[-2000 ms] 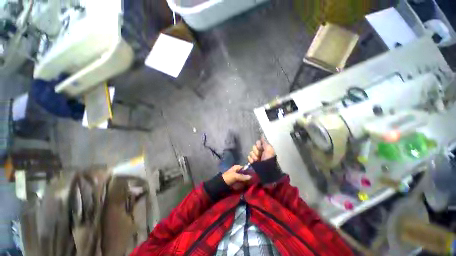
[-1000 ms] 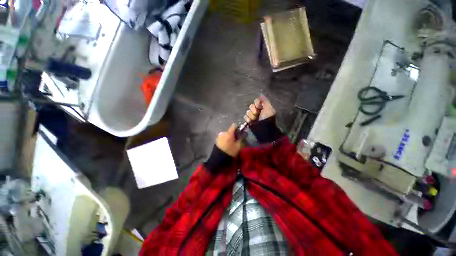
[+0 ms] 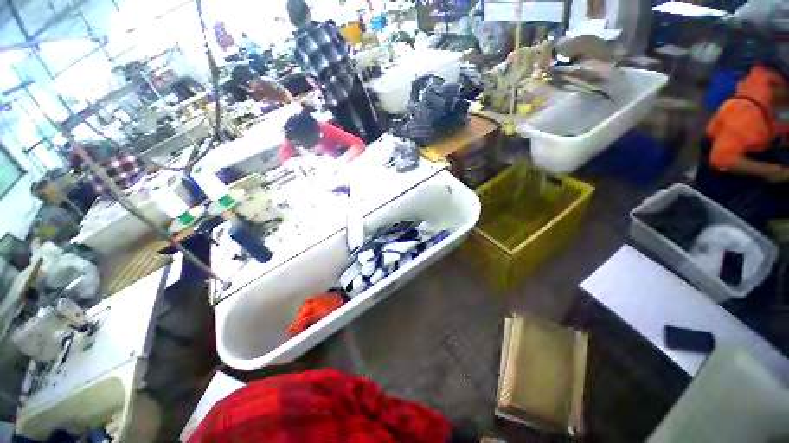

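Note:
Neither of my hands is in the picture. Only a red checked sleeve or shoulder (image 3: pixel 320 408) of my jacket shows at the bottom edge. Nearest in front of me is a long white trough (image 3: pixel 259 344) with black-and-white fabric (image 3: pixel 385 260) and an orange-red piece (image 3: pixel 315 312) in it. A wooden stool top or board (image 3: pixel 542 374) stands on the floor to the right of it.
A yellow crate (image 3: pixel 510 251) stands beyond the trough. A white table (image 3: pixel 649 294) with a dark flat object (image 3: pixel 689 338) is at right, near a grey tub (image 3: pixel 692 281). A person in orange (image 3: pixel 742 130) sits at far right. Other people and sewing stations fill the back.
The view has swung up and away from my hands and the sewing machine table. Both hands, earlier close together around a small slim thing, have left the picture.

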